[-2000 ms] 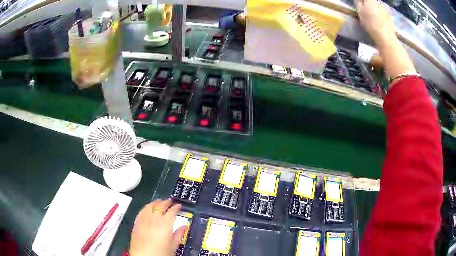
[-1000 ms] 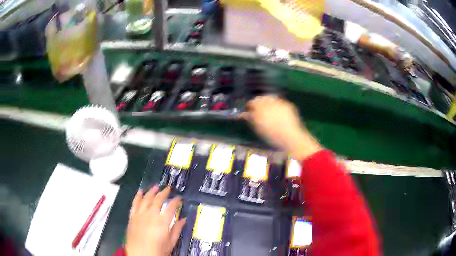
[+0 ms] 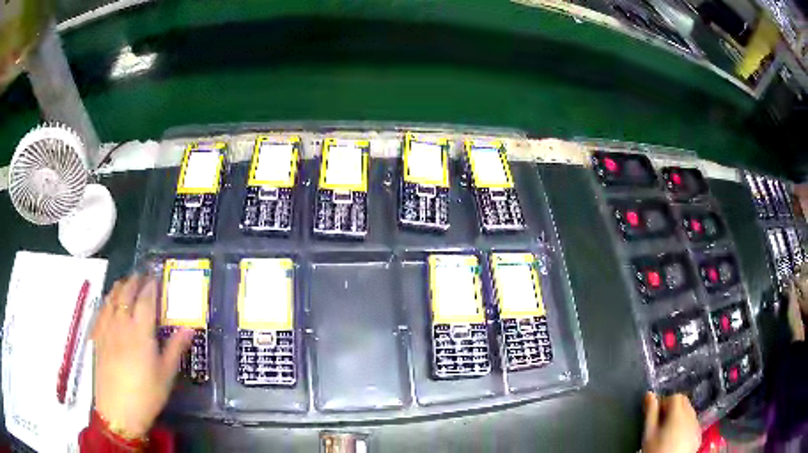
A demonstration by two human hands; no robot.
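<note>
A clear plastic tray (image 3: 356,416) holds two rows of keypad phones, face up, with yellow frames and lit white displays. The near row's middle pocket (image 3: 359,336) is empty. My left hand (image 3: 133,354) lies over the tray's left edge, fingers apart, thumb over the keypad of the near-left phone (image 3: 185,296), hiding part of it. My right hand (image 3: 671,425), partly cut off by the bottom edge, has its fingers closed on the near corner of a second tray (image 3: 640,332). That tray holds black phones with red round spots.
A white desk fan (image 3: 49,174) stands at the left. Paper (image 3: 31,354) with a red pen (image 3: 73,341) lies left of the tray. A green conveyor belt (image 3: 354,71) runs beyond. A small battery-like piece (image 3: 344,442) lies at the bottom edge. Another person's hand (image 3: 799,305) shows at far right.
The view has shifted down and right. The tray of red-spotted phones has moved from the belt to the right of the lit phones. My right hand has come from the belt to its near corner.
</note>
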